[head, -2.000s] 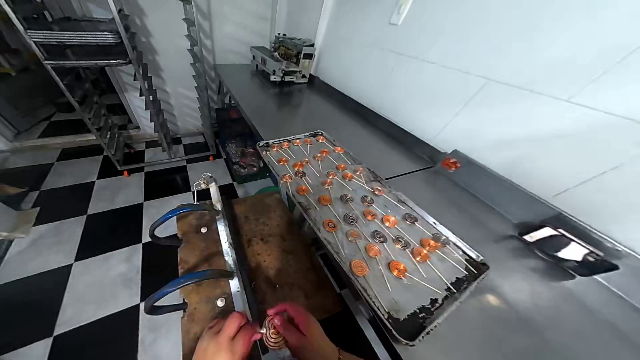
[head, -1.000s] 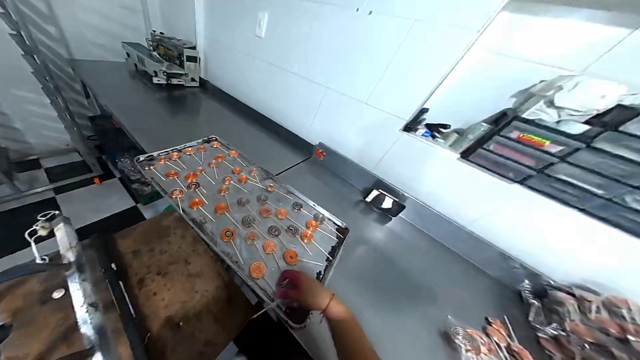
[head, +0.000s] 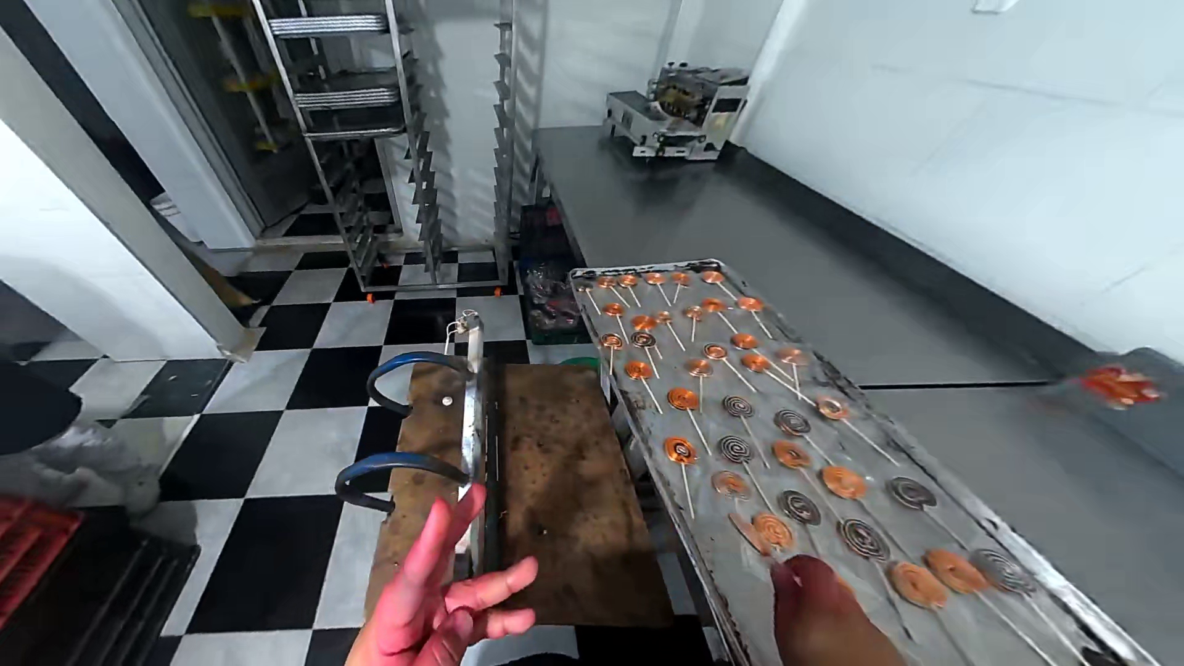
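Observation:
Rows of spiral lollipops (head: 843,482), orange and dark, lie with their white sticks on a long metal baking tray (head: 647,444). Over the tray's near part is my right hand (head: 819,610), its fingertips by an orange-brown lollipop (head: 751,534) that looks tilted; whether they grip it is hidden. My left hand (head: 444,587) is raised with fingers spread and nothing in it, in front of a brown stained board (head: 555,490). Beside that board runs a metal bar (head: 472,425) with two blue curved handles (head: 402,462).
A steel counter (head: 684,222) runs along the white wall and bears a small machine (head: 680,111) at its far end. A metal tray rack (head: 356,129) stands on the checkered floor. Red and black crates (head: 92,583) are at lower left. A blurred orange item (head: 1119,387) is at right.
The view has swung back left since one second ago. My left hand, out of view then, is now raised and spread. Two seconds ago both hands were together at a striped spiral lollipop.

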